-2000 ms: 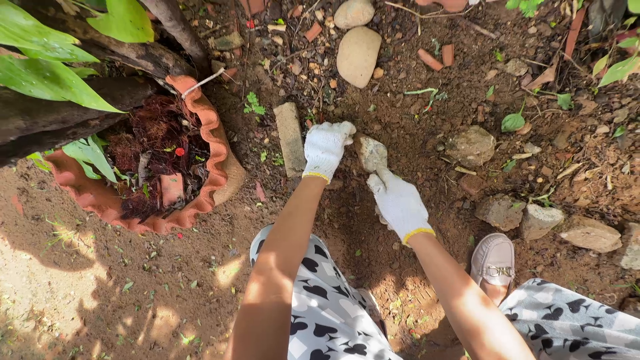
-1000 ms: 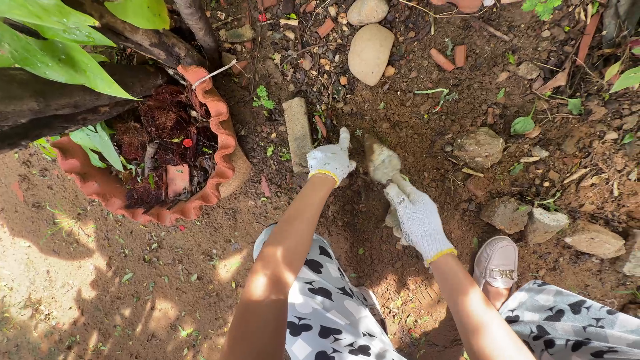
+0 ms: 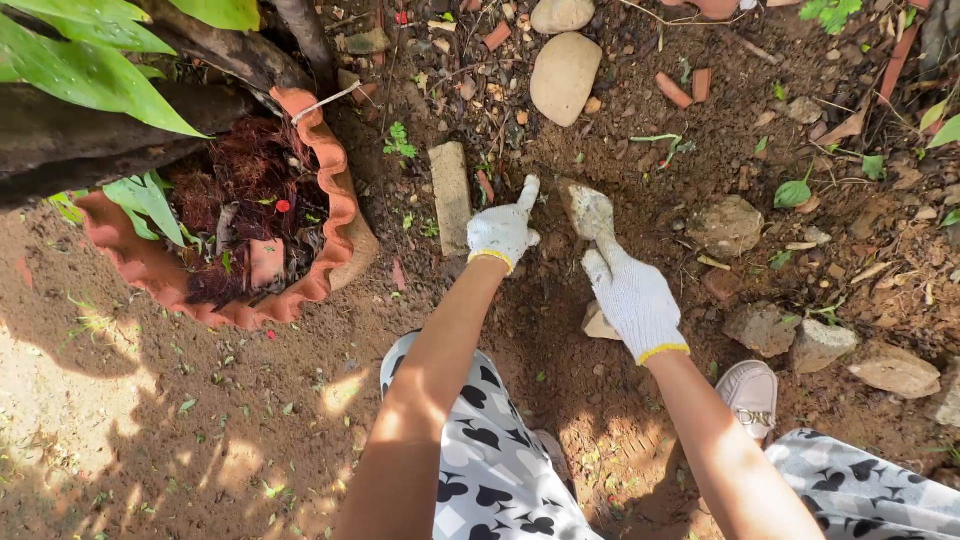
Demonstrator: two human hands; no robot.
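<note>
My right hand [image 3: 636,304], in a white knit glove with a yellow cuff, grips a soil-caked trowel [image 3: 589,211] whose blade points up and left over the dark soil. A pale stone [image 3: 599,322] lies beside and partly under that hand. My left hand [image 3: 504,225], gloved alike, is at the soil with one finger stretched out away from me and the thumb apart; nothing shows in it. Just left of it lies a narrow rectangular block [image 3: 451,198], with a small reddish shard [image 3: 485,186] close by.
At left stands a wavy-rimmed terracotta pot [image 3: 341,217] of fibre and shards, beneath dark branches [image 3: 210,45]. Smooth stones [image 3: 565,78] lie at the top. Rough stones [image 3: 761,328] run to the right past my shoe [image 3: 750,397], with another rock [image 3: 725,226] above them.
The trowel blade and my right hand have shifted a little away from the pale stone since two seconds ago. My left hand has gone from curled fingers to one finger stretched out.
</note>
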